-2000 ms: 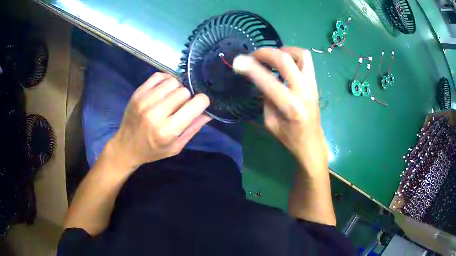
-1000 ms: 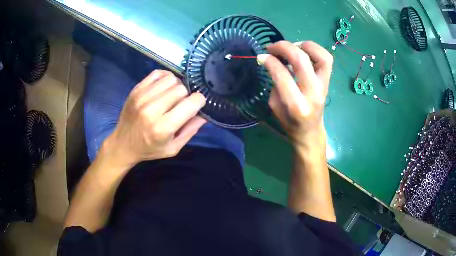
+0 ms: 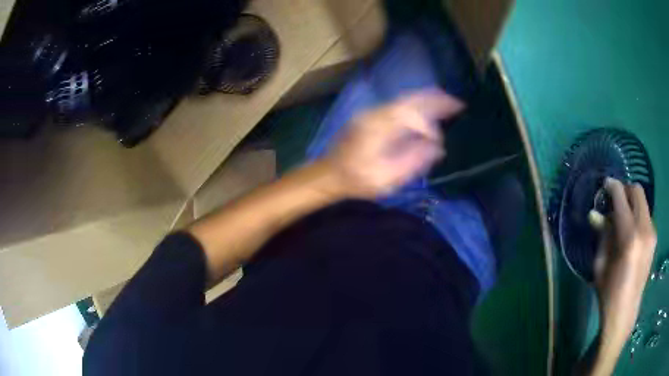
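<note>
A black slotted fan housing (image 3: 583, 228) is on the green bench at the right, its dish face towards me. My right hand (image 3: 622, 231) is at its hub, with the fingertips closed on the centre part. The fingers hide much of the hub, and no red wire shows clearly. My left hand (image 3: 392, 143) is off the housing, strongly blurred, above my lap. Its fingers look partly spread and I see nothing in it.
A large brown carton (image 3: 158, 176) at the left holds a heap of black housings (image 3: 246, 55). The bench edge (image 3: 539, 213) curves down right of my legs. Blurred small stator boards (image 3: 653, 338) lie at the far right rim. A thin pale streak crosses near my knees.
The view has swung left towards the carton. My left hand has let go of the housing and moved away from it. The housing and my right hand now show at the right, over the bench.
</note>
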